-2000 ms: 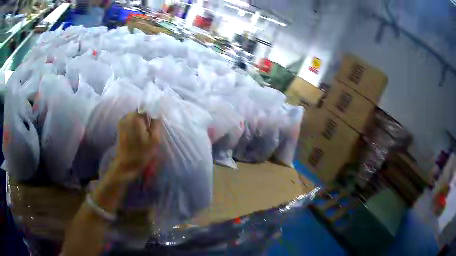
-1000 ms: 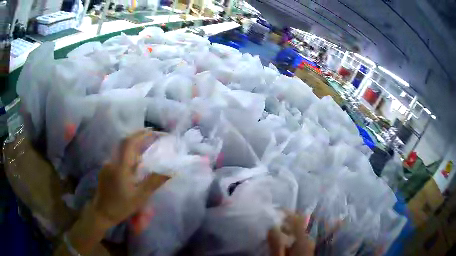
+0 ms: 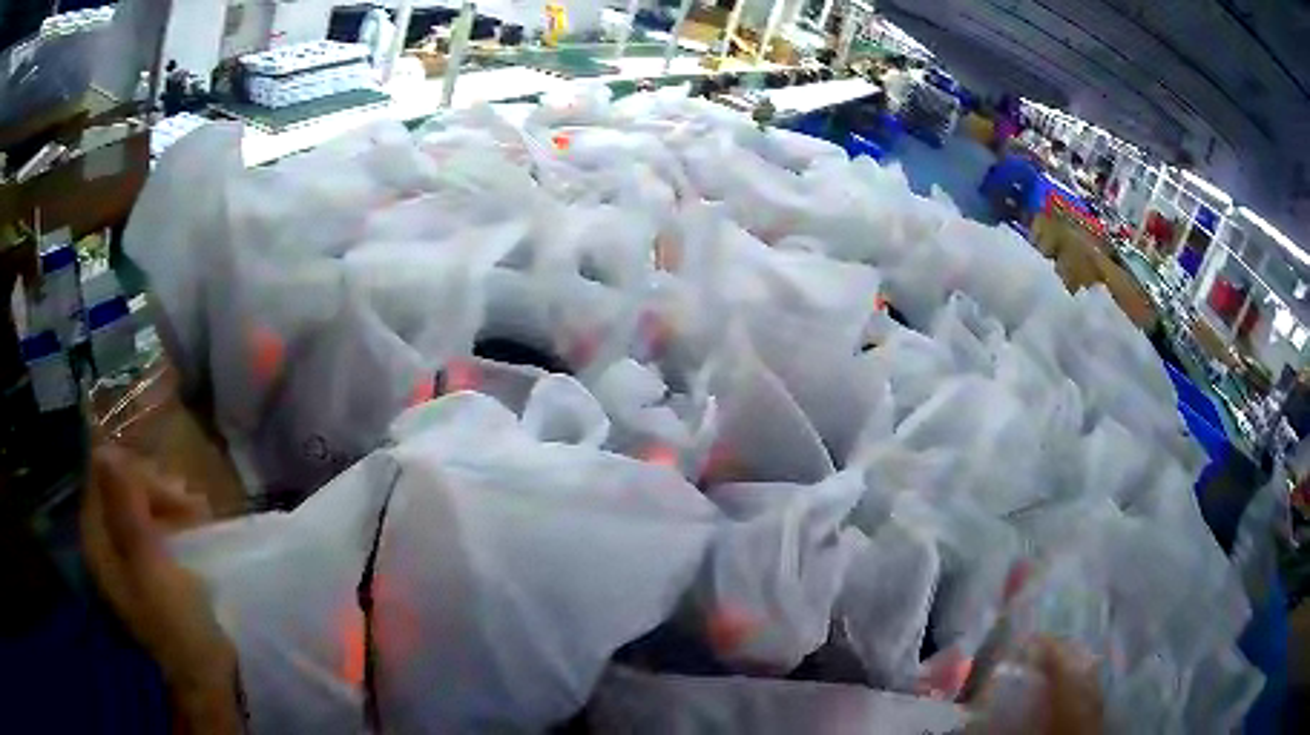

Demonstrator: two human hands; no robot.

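Note:
A large mass of frosted, translucent bags (image 3: 776,316) fills the middle, standing close together. Orange patches and dark shapes show through them. Two bags at the front left (image 3: 532,574) stand side by side with a dark gap between them. My left hand (image 3: 151,574) is at the left edge, its fingers bent beside the left bag's top corner; whether it grips the plastic is unclear. My right hand (image 3: 1042,689) is blurred and cut off by the bottom edge, among the front right bags; its fingertips and hold cannot be made out.
Brown cardboard (image 3: 187,460) shows left of the bags, with small white-and-blue boxes (image 3: 50,376) beyond it. A white stack (image 3: 305,75) lies on a green mat on the far bench. A blue crate (image 3: 1200,409) is at the right. A person in blue (image 3: 1013,187) is far off.
The view has turned left over the bags. My left hand has moved to the left picture edge, away from the bag it was touching. My right hand shows further right and lower.

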